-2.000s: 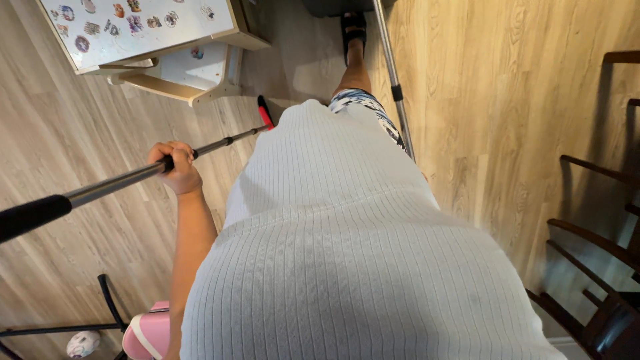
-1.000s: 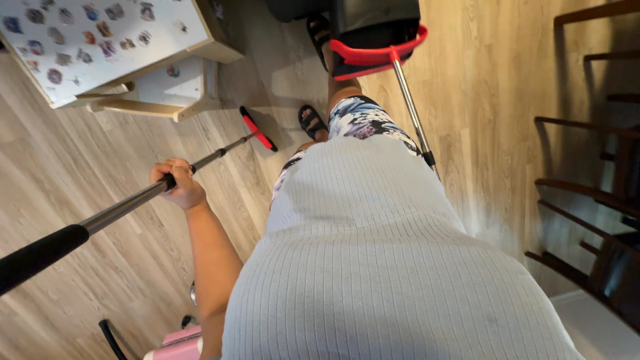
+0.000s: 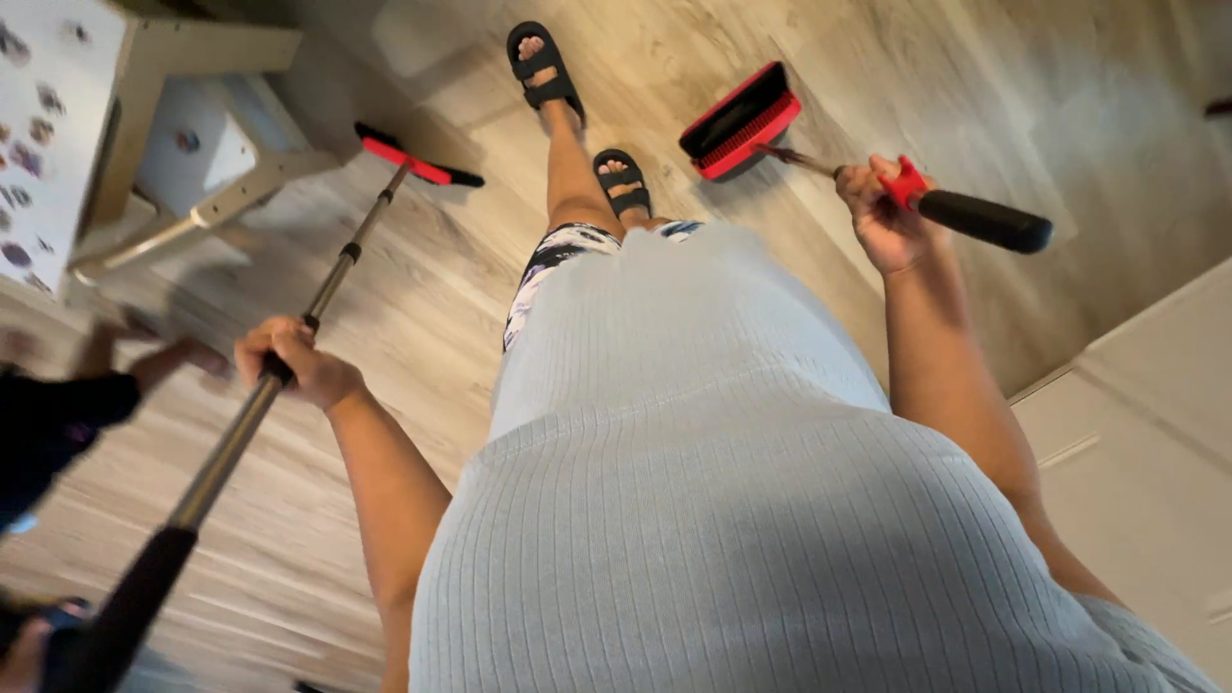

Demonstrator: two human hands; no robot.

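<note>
Around the middle of a telescopic metal broom pole [image 3: 226,452] my left hand [image 3: 300,364] is closed. The pole runs to a red broom head with black bristles [image 3: 409,162] on the wood-look floor, near the stickered table; its black grip is at the lower left. My right hand [image 3: 885,214] is wrapped around the upper handle of a long-handled dustpan, just beside its red clip [image 3: 905,185] and black grip [image 3: 987,221]. The red and black dustpan with comb teeth [image 3: 739,120] lies at the far end of that handle, right of my sandalled feet.
A white-topped table with stickers [image 3: 58,125] and a small wooden seat [image 3: 207,154] stand at the upper left. Another person in dark clothing [image 3: 58,423] is at the left edge, blurred. A white panelled surface [image 3: 1136,443] borders the lower right.
My right hand, out of sight before, now shows on the dustpan's handle. The dustpan has come away from the dark container by my feet. A person has appeared at the left. The view has turned.
</note>
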